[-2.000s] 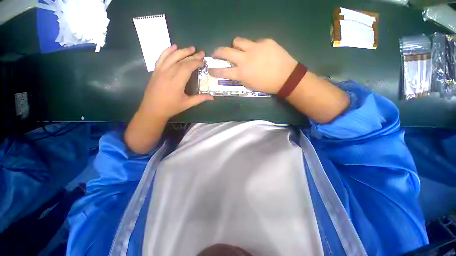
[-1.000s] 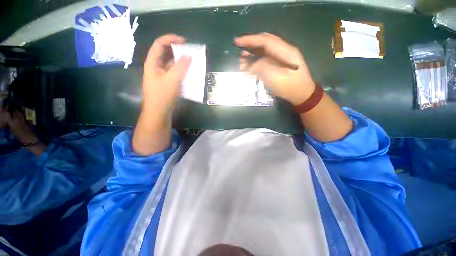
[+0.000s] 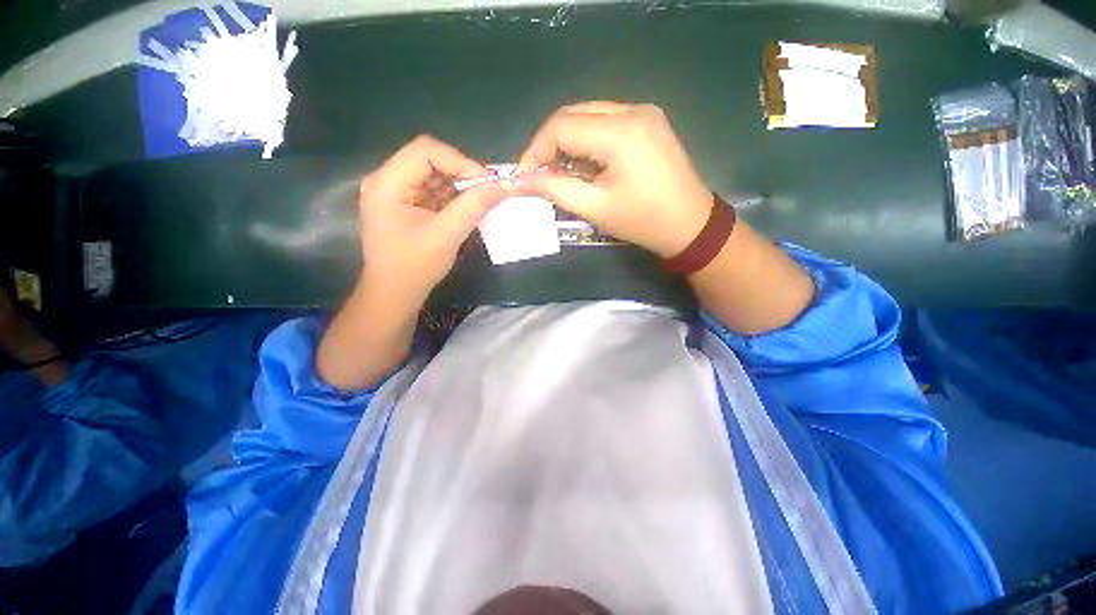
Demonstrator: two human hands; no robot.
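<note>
My left hand (image 3: 415, 216) and my right hand (image 3: 619, 174) meet above the phone body. The white notepad (image 3: 520, 231) hangs below the fingertips, its top edge pinched by my left thumb and fingers. My right thumb and fingers are closed at the same edge; whether they pinch the pad or something small on it is hard to tell. The phone body (image 3: 583, 233) lies on the green mat beneath, mostly hidden by the pad and hands. A thin dark stick shows faintly by my right fingers.
White strips (image 3: 228, 90) lie piled on a blue card (image 3: 159, 106) at upper left. A flex cable stack (image 3: 822, 87) is at upper right. Bagged flex cables (image 3: 986, 174) and a crumpled plastic bag (image 3: 1058, 150) lie far right. Another person's arm (image 3: 42, 348) is at the left edge.
My left hand has brought the notepad over the phone body, from beside it. My right hand has moved left to meet the pad's top edge. The camera view has shifted slightly.
</note>
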